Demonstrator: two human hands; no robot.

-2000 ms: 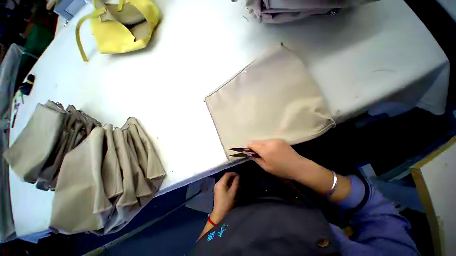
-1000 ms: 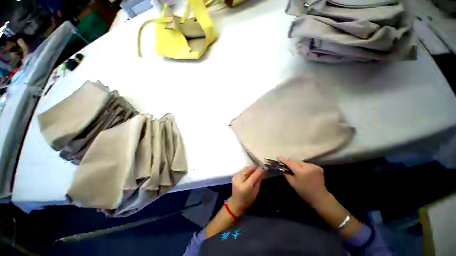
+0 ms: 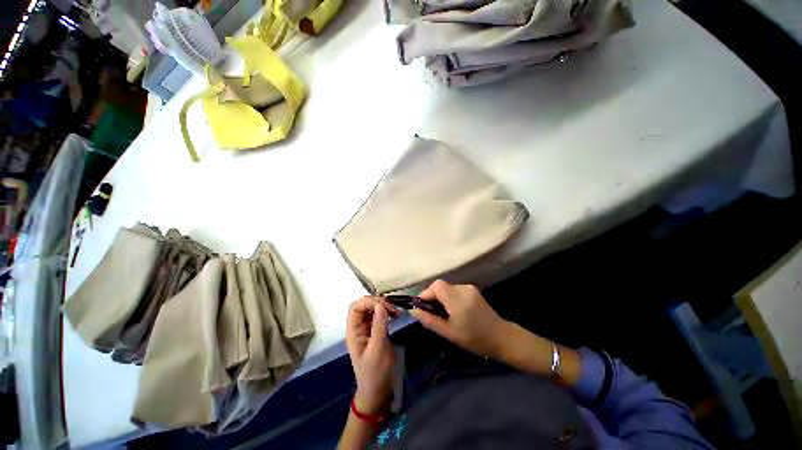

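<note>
A beige bag lining lies flat at the table's near edge, its near left corner at my hands. My left hand has thumb and fingertips pinched together at that corner; the fingers cover what they hold, seemingly the corner or a thread. My right hand is closed on dark thread snips, whose blades point left to the corner beside my left fingertips.
Two fanned stacks of linings lie at the table's left. A looser pile of linings is at the far side. A yellow bag and a white ribbed fan stand at the far left. The white table curves right.
My left hand has come up from below the table edge to the lining's near corner. The snips' blades look closer together. The view has shifted, and the lining lies closer to the edge.
</note>
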